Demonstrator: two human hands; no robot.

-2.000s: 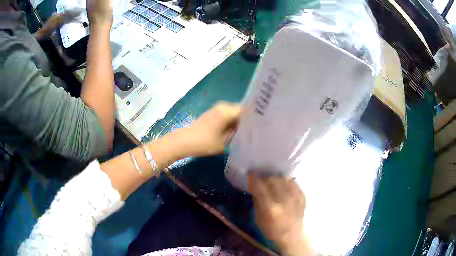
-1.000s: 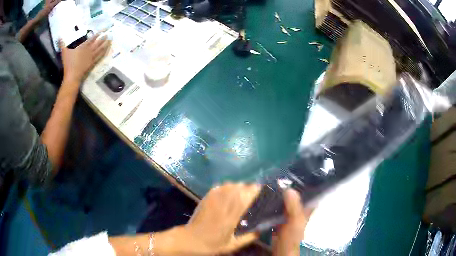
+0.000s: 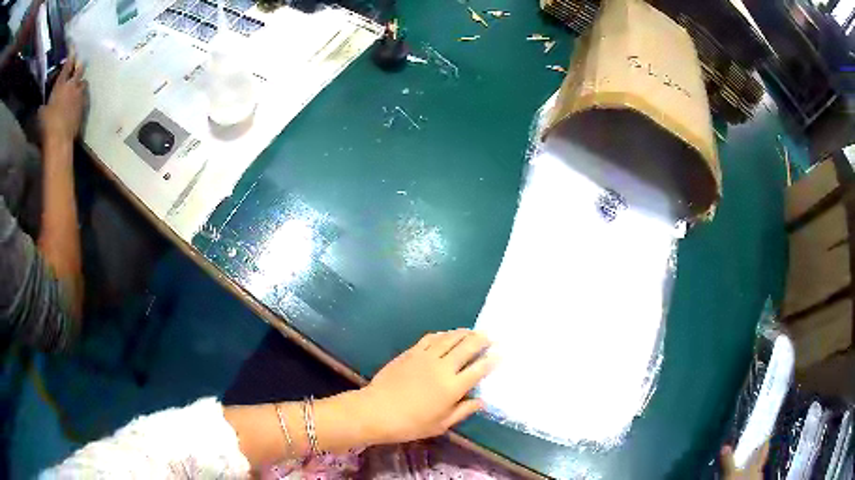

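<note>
The stack of poly bags (image 3: 586, 309) lies bright white on the green bench, with a small dark printed mark near its far end. My left hand (image 3: 427, 386) rests at its near left corner, fingers somewhat apart, with fingertips on the stack's edge and nothing held. My right hand (image 3: 747, 461) is at the bottom right, mostly cut off by the edge, gripping the lower end of a bagged unit (image 3: 769, 398). That unit stands on edge beside the row of bagged units (image 3: 804, 448).
A brown cardboard sleeve (image 3: 637, 84) arches over the far end of the stack. A neighbour's arm (image 3: 61, 202) is at the left, by a printed work mat (image 3: 202, 192) with a white bottle (image 3: 230, 94). Cartons (image 3: 817, 267) stand right. Yellowish scraps lie on the far bench.
The bagged unit has moved from in front of me to the far right with my right hand. My left hand has let go of it and is now at the stack's corner.
</note>
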